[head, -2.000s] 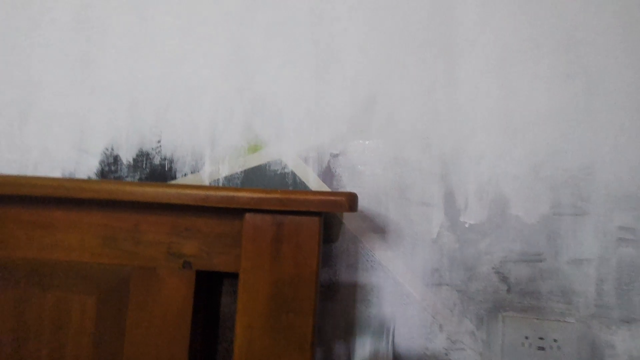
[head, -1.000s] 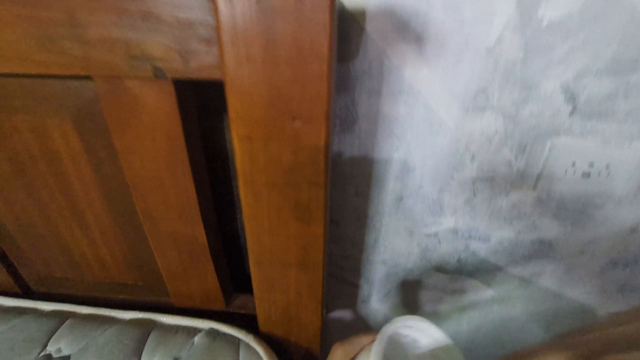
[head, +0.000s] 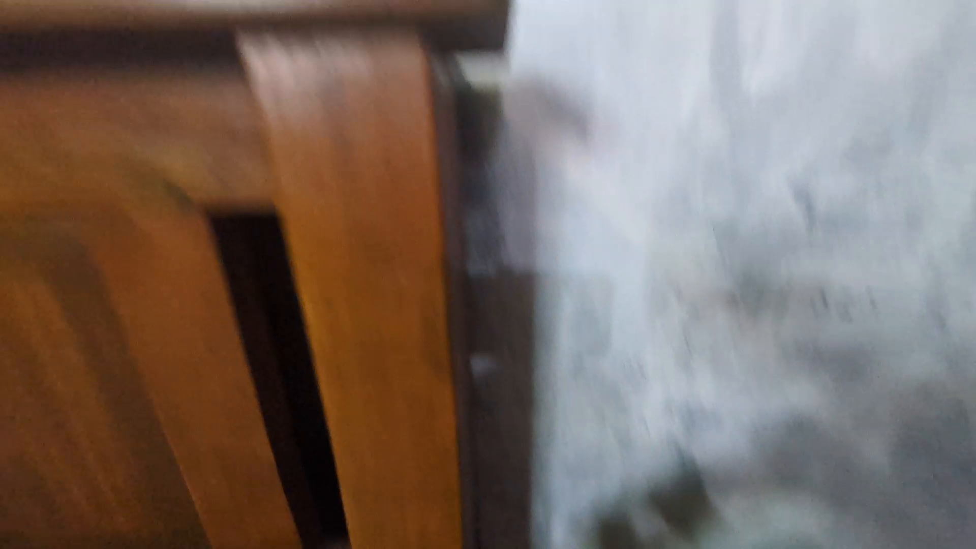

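Neither of my hands shows in the head view at this moment. A brown wooden headboard (head: 374, 305) fills the left side, with a thick upright post, a top rail and a panel behind a dark gap. To its right is a wall (head: 762, 229) with patchy white and grey paint. The picture is strongly blurred, so fine detail on the wall cannot be told.
The headboard's top rail (head: 328, 11) juts out past the post toward the wall. A dark narrow strip (head: 499, 412) runs down between post and wall. A dark, blurred patch (head: 679, 496) lies low on the wall side.
The view has tilted up again from one second ago. The fingers and white round-rimmed object at the bottom edge then, and the mattress corner, are out of view now.
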